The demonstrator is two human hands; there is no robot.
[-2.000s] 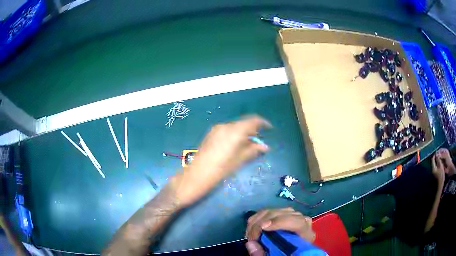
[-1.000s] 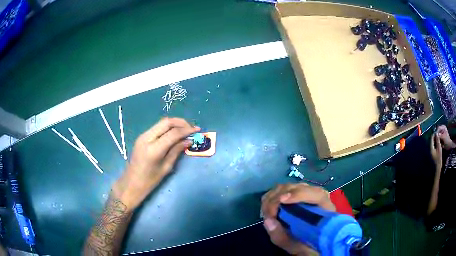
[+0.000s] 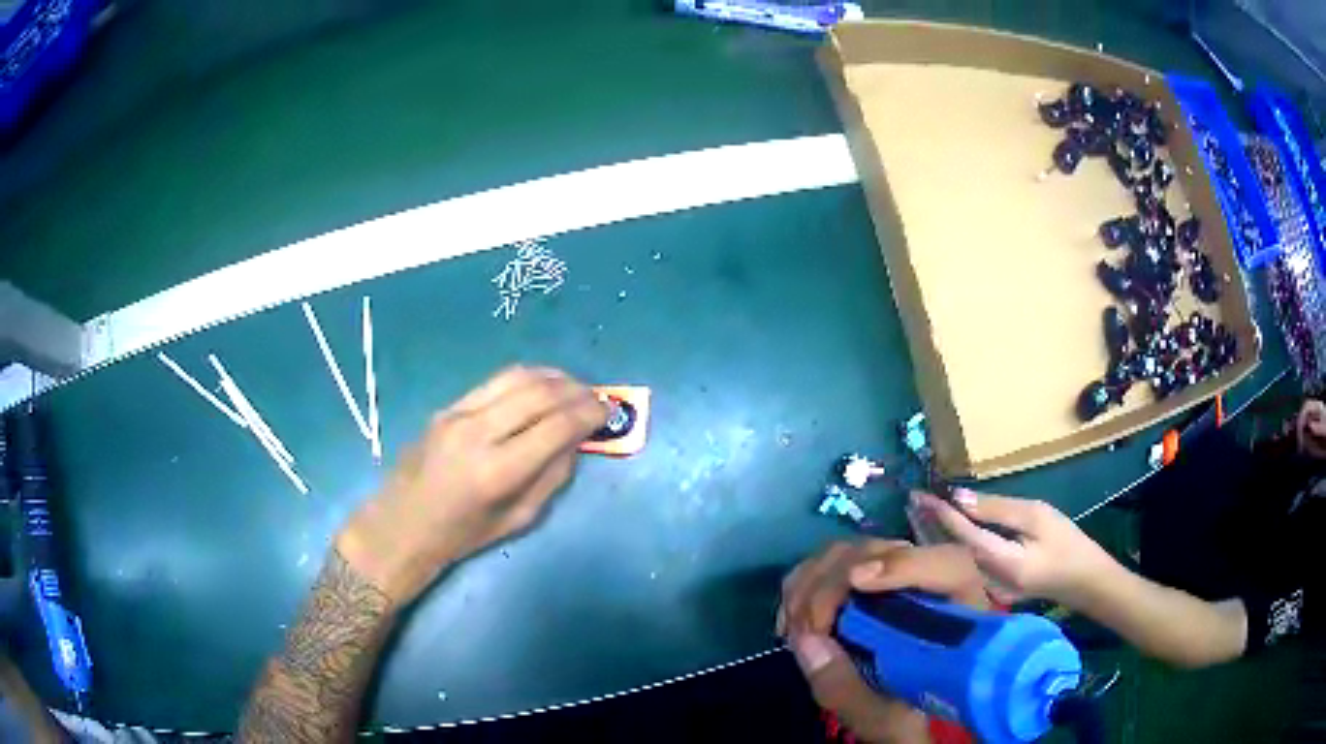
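My left hand (image 3: 473,472) is over the orange jig (image 3: 634,432), its fingertips at the jig's left side on the black unit (image 3: 621,419) seated in the recess. The fingers hide part of the unit. My right hand (image 3: 858,611) is wrapped around the blue electric screwdriver (image 3: 953,654) near the bench's front edge, away from the jig. A loose heap of silvery screws (image 3: 528,273) lies by the white rail.
The cardboard tray (image 3: 960,262) with many black units is at right. Another person's hand (image 3: 1018,538) reaches in beside small teal and white parts (image 3: 855,474). Thin white strips (image 3: 338,371) lie at left. Blue bins (image 3: 1224,175) stand far right. A white-and-blue part (image 3: 764,15) lies beyond the rail.
My left hand came back from the right to the jig, where a black unit now sits. Another person's hand has reached in at the tray's near corner. My right hand keeps the screwdriver.
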